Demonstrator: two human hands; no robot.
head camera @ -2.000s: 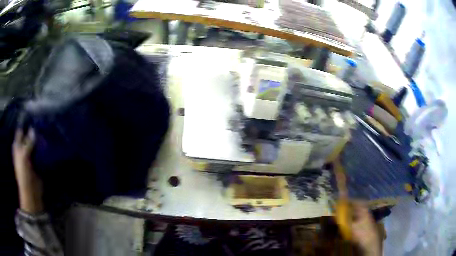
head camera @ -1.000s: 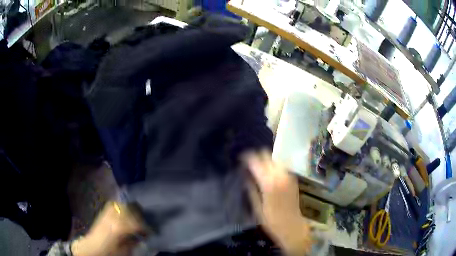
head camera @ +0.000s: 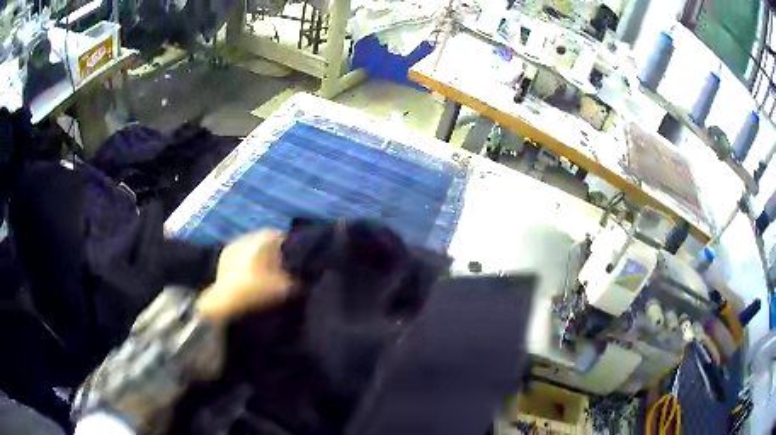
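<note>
A dark navy garment (head camera: pixel 340 340) lies bunched in front of me, with a flat grey-black flap (head camera: pixel 459 357) spread towards the machine. My left hand (head camera: pixel 251 272) is on the garment's upper left part and grips the cloth, blurred by motion. My right hand is not visible. The white overlock machine (head camera: pixel 617 268) stands to the right of the cloth. The scissors with yellow loop handles (head camera: pixel 664 415) lie at the lower right, cut off by the picture's edge.
A blue checked sheet (head camera: pixel 332 178) lies on the white table (head camera: pixel 502 204). More dark garments (head camera: pixel 77 255) are piled at the left. The cream tray recess (head camera: pixel 551 406) is below the machine. Another wood-edged table (head camera: pixel 544 106) stands behind, with thread cones (head camera: pixel 655 59) at the right.
The garment has moved down and towards me, uncovering the blue sheet. My left hand has moved up onto the cloth. My right hand has gone from view. The view has shifted left.
</note>
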